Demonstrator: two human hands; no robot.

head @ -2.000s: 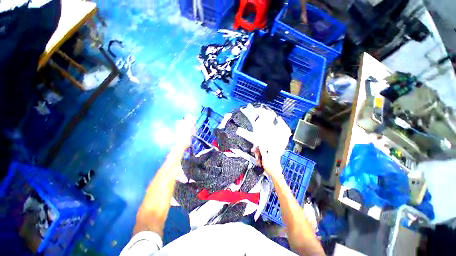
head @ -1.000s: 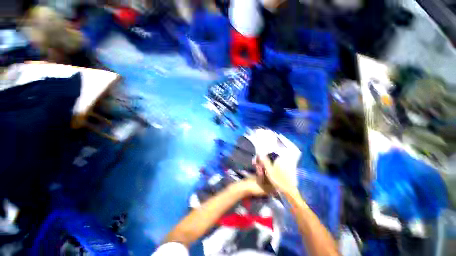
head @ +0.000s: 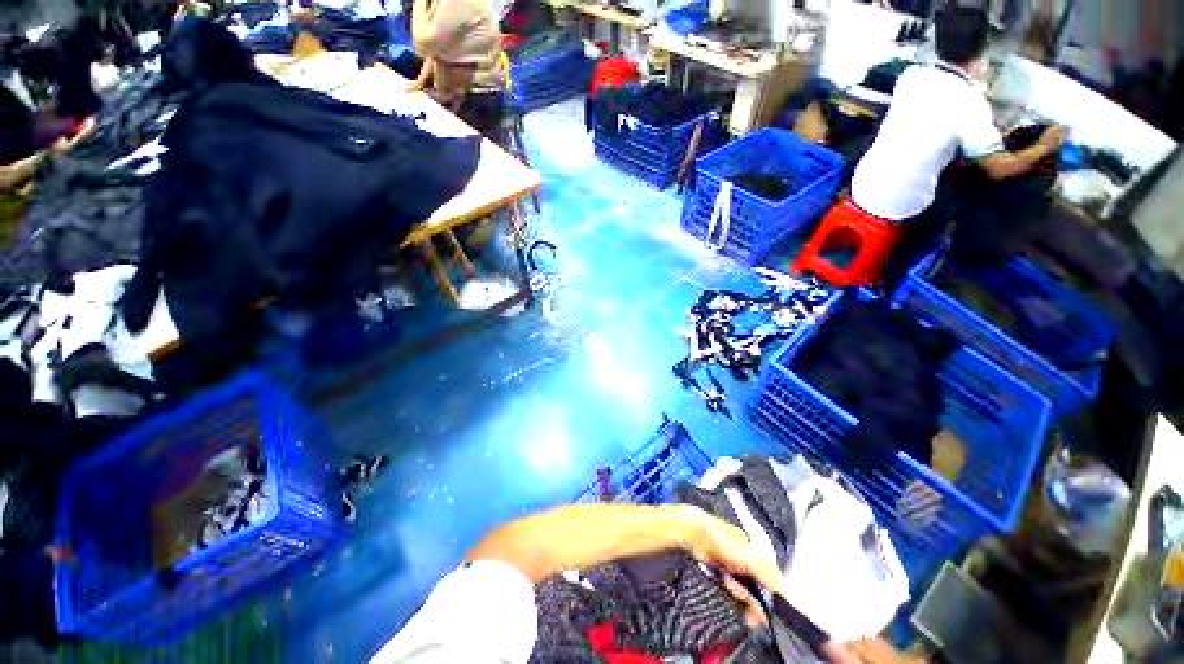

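A garment bundle of speckled grey, white and bright red cloth (head: 649, 607) lies in front of me at the bottom of the view, cut off by the lower edge. My left hand (head: 734, 542) reaches across its top and grips the cloth near the white panels. My right hand (head: 867, 651) is at the bottom edge, mostly cut off, beside the white part; its fingers do not show clearly. A narrow dark strip runs between the hands.
A blue crate (head: 656, 461) is partly hidden behind the bundle. Larger blue crates stand right (head: 987, 435) and left (head: 169, 571). Black-and-white offcuts (head: 740, 324) lie on the floor. A person (head: 915, 156) sits on a red stool. Dark cloth covers a table (head: 513, 182) at left.
The view has tilted up, showing more floor, tables and people. The left hand has moved from the bundle's side across its top; the right hand is now mostly cut off.
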